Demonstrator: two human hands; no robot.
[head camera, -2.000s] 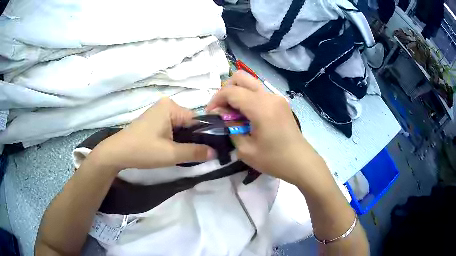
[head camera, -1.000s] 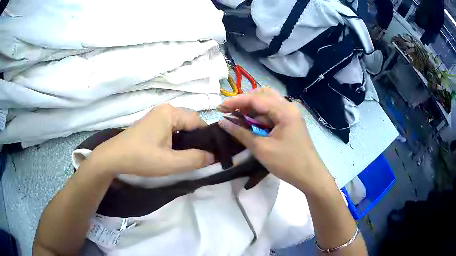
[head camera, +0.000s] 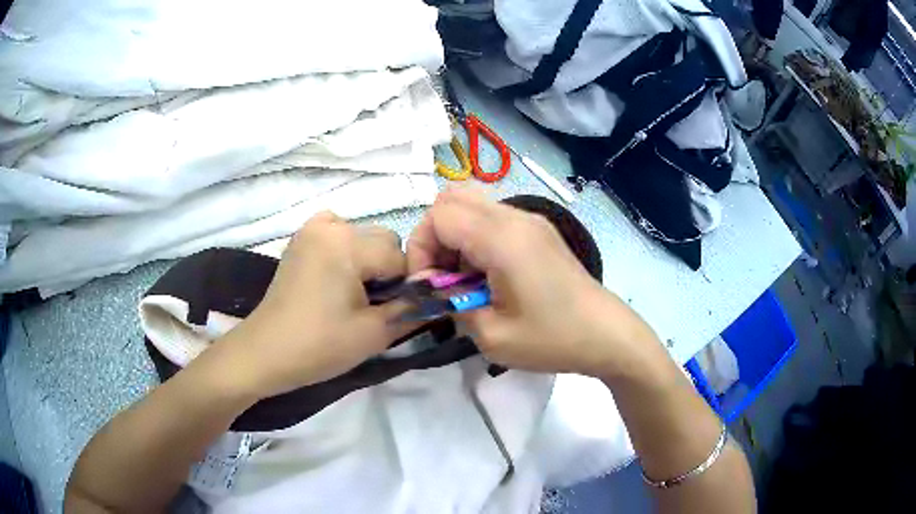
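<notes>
White trousers (head camera: 402, 432) lie in front of me with their dark waistband (head camera: 301, 402) forming an open ring. My left hand (head camera: 321, 291) pinches the dark waistband near the middle. My right hand (head camera: 522, 281) holds thread snips (head camera: 457, 291), pink and blue near the grip, with the blades pointing left at the pinched cloth. The blades are blurred, and I cannot tell whether they are open or closed. A white care label (head camera: 219, 462) shows at the lower left of the trousers.
Stacked white trousers (head camera: 201, 131) fill the upper left. Scissors with red and yellow handles (head camera: 489, 151) and a slim white-handled tool (head camera: 542, 176) lie behind my right hand. Dark and white garments (head camera: 643, 110) are heaped at upper right. A blue bin (head camera: 755, 351) is below the table's right edge.
The snips have moved left and down to my left fingers. My left hand has shifted its hold on the waistband, and more of the ring shows at left and behind my right hand.
</notes>
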